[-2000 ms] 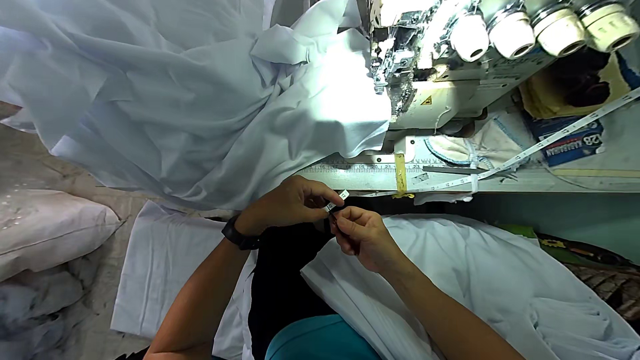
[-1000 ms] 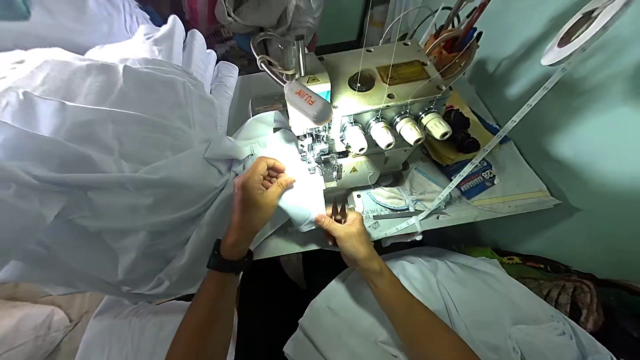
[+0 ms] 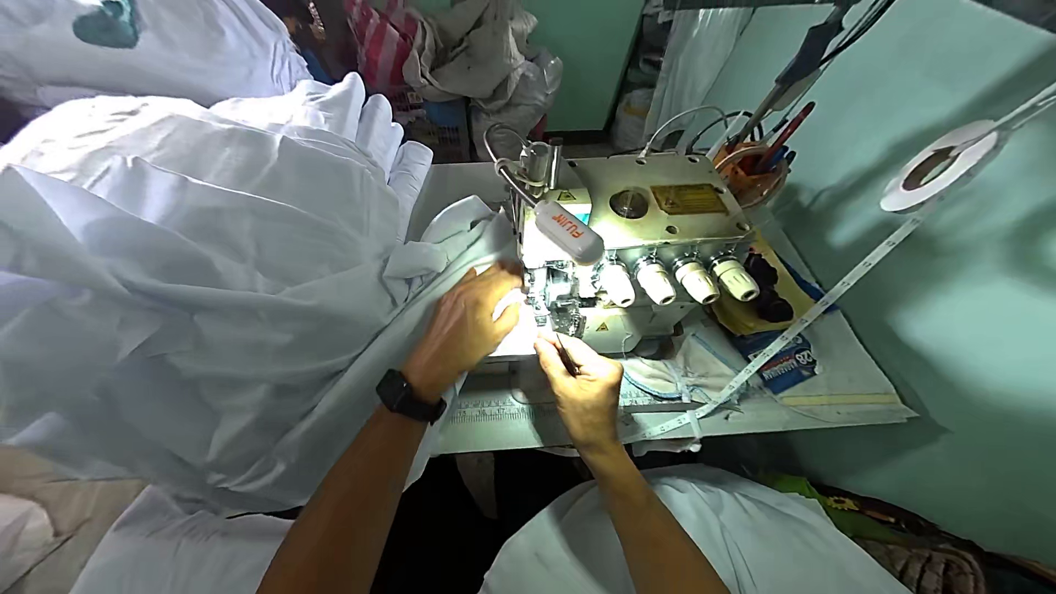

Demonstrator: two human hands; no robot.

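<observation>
An overlock sewing machine (image 3: 660,206) stands on the table, its lamp lighting the needle area. White fabric (image 3: 272,289) runs from a big pile at the left up to the presser foot. My left hand (image 3: 474,318), with a black watch on the wrist, presses on the fabric just left of the foot; its fingertips are partly lost in glare. Just below the foot, my right hand (image 3: 582,379) pinches a small dark tool (image 3: 567,356), perhaps thread snips, with thumb and index finger close to the fabric's edge.
A measuring tape (image 3: 792,330) slants from a white roll (image 3: 939,165) down to the table edge. A blue box (image 3: 780,363) and an orange cup with pens (image 3: 752,172) are at the right. More white cloth (image 3: 693,536) covers my lap.
Both hands have gone from above my lap up to the machine. Fabric that showed between the hands a second ago is now at the presser foot. The view has tilted up.
</observation>
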